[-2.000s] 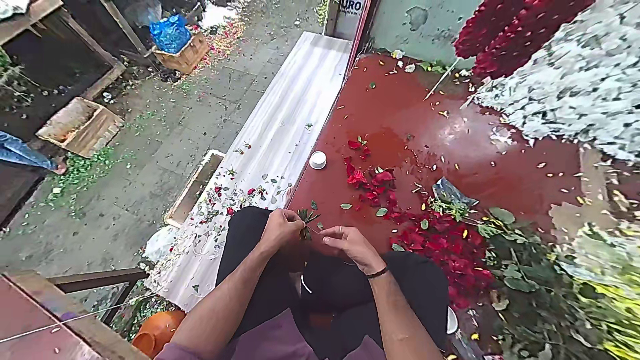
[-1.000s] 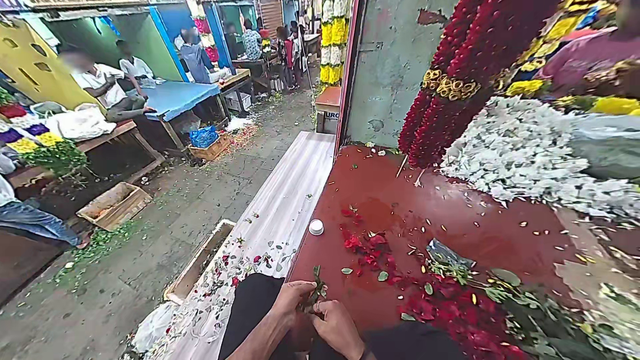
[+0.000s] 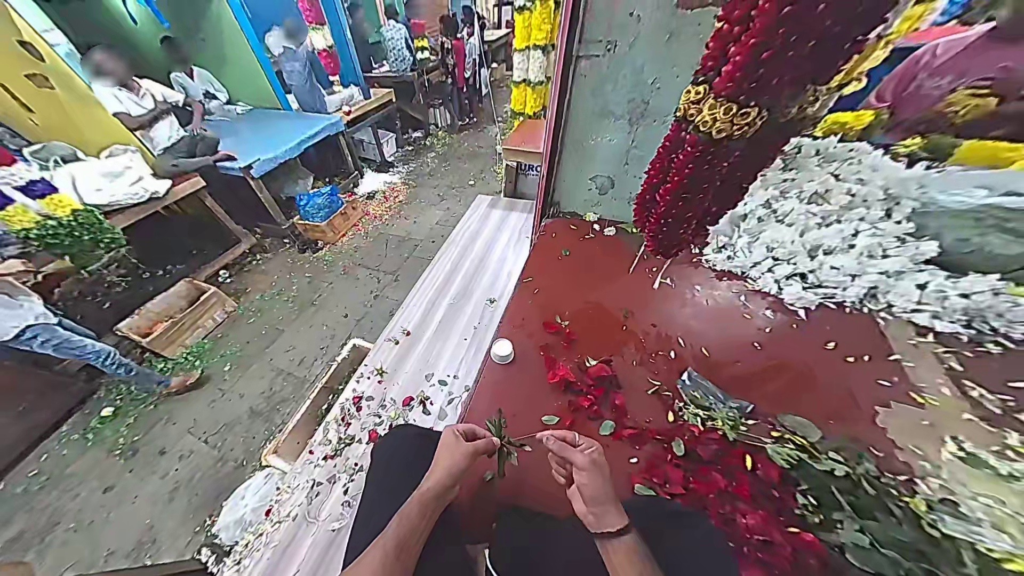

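Between my hands, above my lap, is a small bunch of green leaves (image 3: 502,445). The fingertips of my left hand (image 3: 462,454) pinch it at its left side. My right hand (image 3: 578,472), with a dark band at the wrist, pinches a thin pale strand that runs to the bunch. A white spool-like object (image 3: 502,350) stands on the red floor (image 3: 592,288) ahead of me. Loose red petals (image 3: 704,488) lie in a heap to the right of my right hand, with more petals (image 3: 588,384) scattered ahead of it.
Green leafy stems (image 3: 848,488) lie at the right, below a pile of white flowers (image 3: 848,224). A thick red garland (image 3: 712,120) hangs by the wall. Left of me are a white board (image 3: 448,304) strewn with scraps, a wooden crate (image 3: 178,316) and people seated at a blue table (image 3: 276,136).
The view has tilted up since the first frame. One second ago my hands were close together; now they are apart, with the strand stretched between the leaves and my right fingers.
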